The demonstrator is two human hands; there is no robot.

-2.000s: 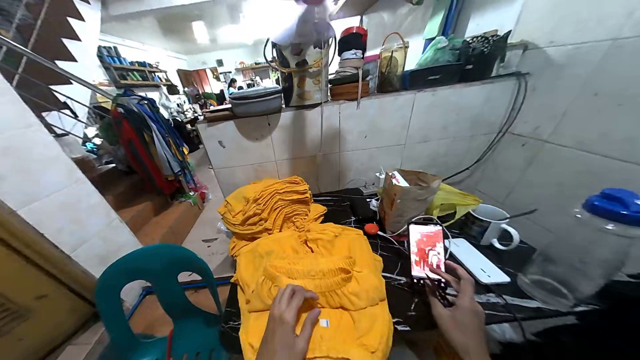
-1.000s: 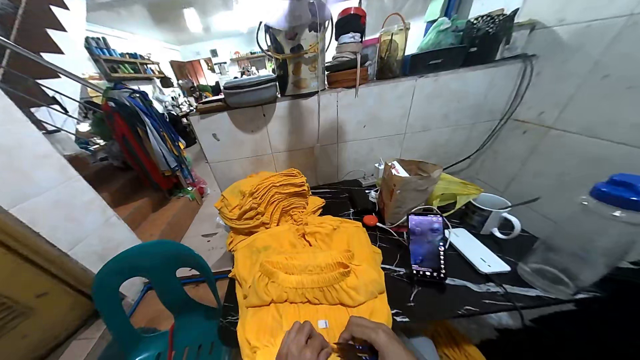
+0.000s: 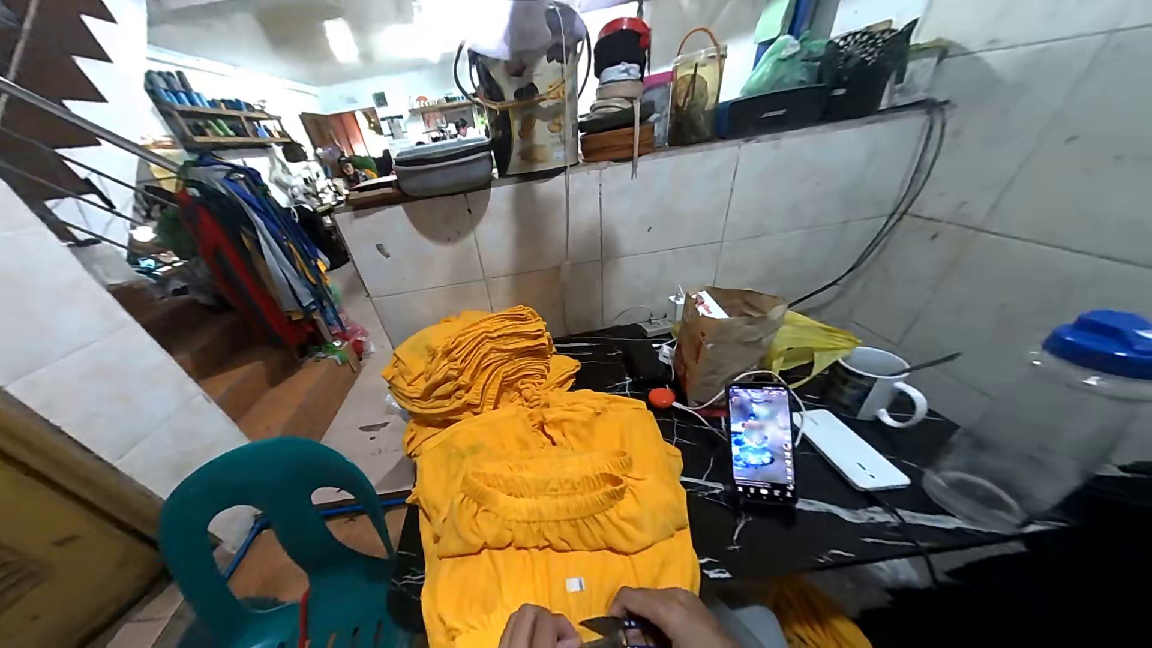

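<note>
Yellow garments with gathered elastic edges (image 3: 549, 495) lie stacked on the black marble-patterned table, with a folded yellow pile (image 3: 477, 360) behind them. At the bottom of the view my right hand (image 3: 670, 616) holds small dark-bladed scissors or thread snips (image 3: 605, 625) over the yellow cloth. Close beside it on the left, my left hand (image 3: 540, 627) has its fingers curled at the cloth; what it pinches is hidden. A small white tag (image 3: 575, 585) shows on the garment just above both hands. To the right, a smartphone with a lit screen (image 3: 761, 441) is propped up.
Right of the lit phone are a white phone (image 3: 853, 450), a mug (image 3: 868, 382) and a clear jug with a blue lid (image 3: 1035, 423). A brown paper bag (image 3: 724, 342) stands behind. A green plastic chair (image 3: 279, 540) is at left. Containers line the tiled ledge (image 3: 648, 198).
My right hand has left the phone, which it touched two seconds ago, and is now over the cloth with the cutting tool. The picture on the phone screen has changed.
</note>
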